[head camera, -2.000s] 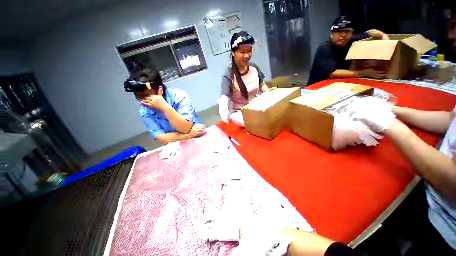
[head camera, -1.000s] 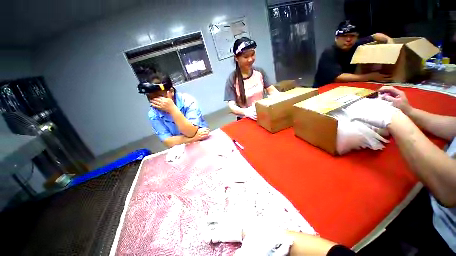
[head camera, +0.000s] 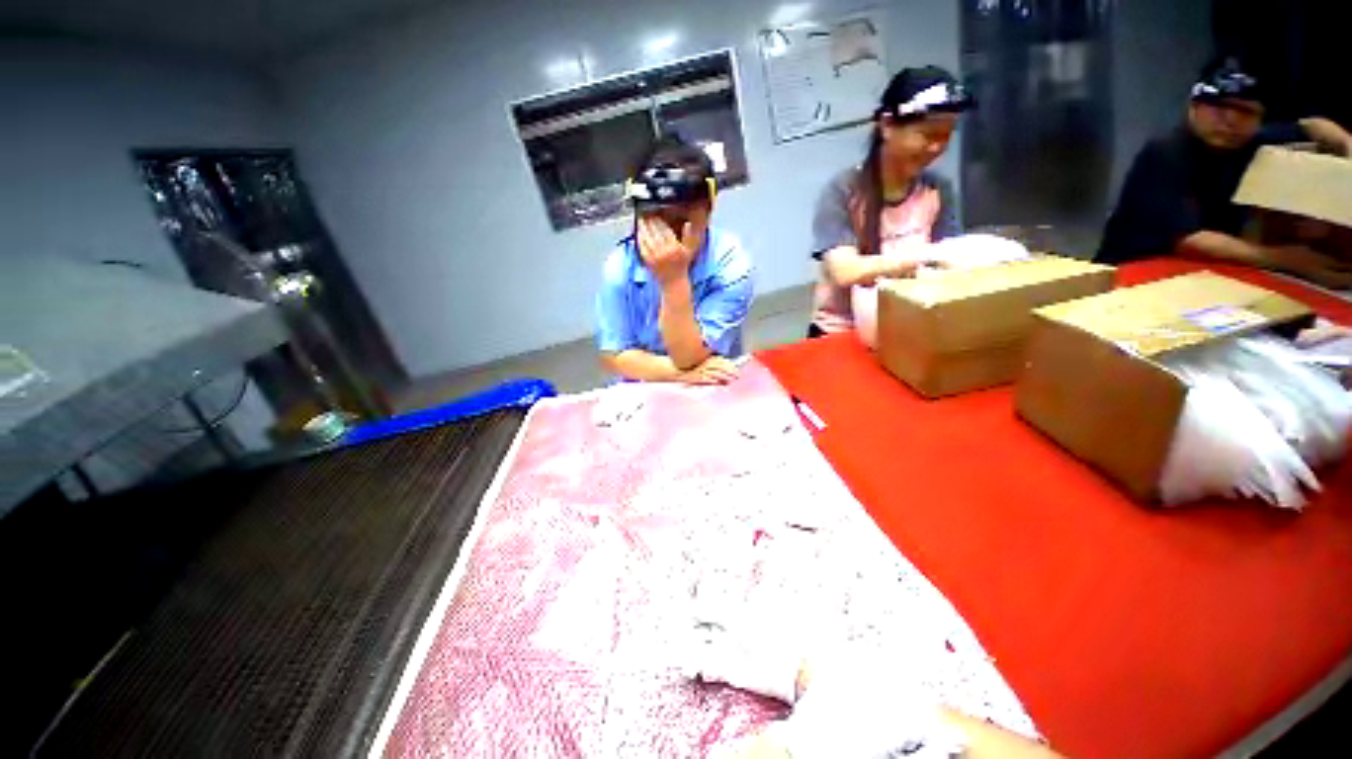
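One white-gloved hand, which looks like my right hand (head camera: 756, 667), rests low on the wrinkled pink-white padded cover (head camera: 593, 519). Its forearm comes in from the bottom edge, right of centre. Glare merges the glove with the cover, so its fingers and anything under them cannot be made out. My left hand cannot be picked out. Small dark and red scraps lie on the cover ahead of the glove. On the red table cloth (head camera: 949, 519), a carton (head camera: 1097, 400) lies with thin white foam bags (head camera: 1253, 423) fanned out of its open end.
A second carton (head camera: 964, 334) stands beside it; a larger open-flapped carton (head camera: 1305, 186) is at far right. A person in blue leans on the far table edge, hand over face. Two others stand farther right. The dark mesh belt (head camera: 297, 564) and grey hood (head camera: 119, 356) are left.
The view has swung left, so table and people sit farther right. The hands at the foam bags have mostly left the picture. The person in pink now has white material above the second carton.
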